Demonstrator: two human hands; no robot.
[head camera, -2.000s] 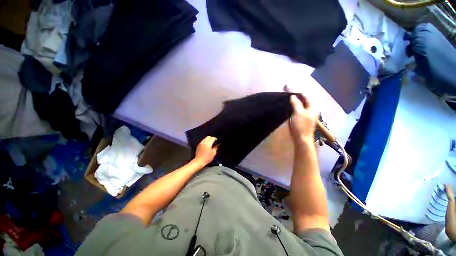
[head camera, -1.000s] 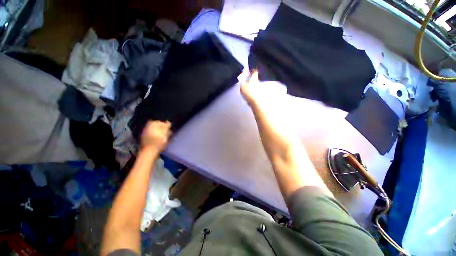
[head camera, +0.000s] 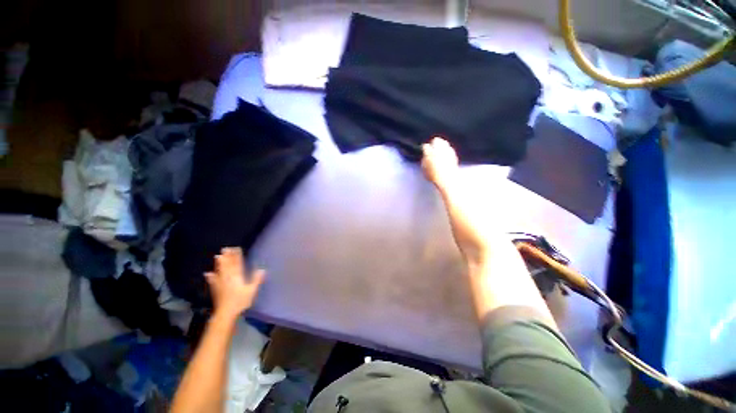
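Note:
The left stack of black garment panels (head camera: 234, 173) lies over the pale table's left edge. My left hand (head camera: 232, 284) is at the stack's near end, fingers spread, holding nothing visible. The far pile of black panels (head camera: 436, 93) lies at the table's back. My right hand (head camera: 439, 160) is at this pile's near edge, fingertips on the cloth; whether it grips a layer is hard to tell. The steam iron (head camera: 557, 264) rests at the table's right, its soleplate partly hidden behind my right forearm.
The ironing table cover (head camera: 363, 250) has a brownish area in its middle. A flat dark rectangle (head camera: 562, 168) lies at right rear. The iron's hose (head camera: 646, 369) runs off right. A blue-sided white table (head camera: 706, 266) stands right. Cloth heaps (head camera: 101, 185) lie left. A yellow hose (head camera: 613, 79) hangs above.
The panel held two seconds ago is out of my hands. My left hand has come off the left stack with fingers spread. My right hand has moved along the far pile's near edge.

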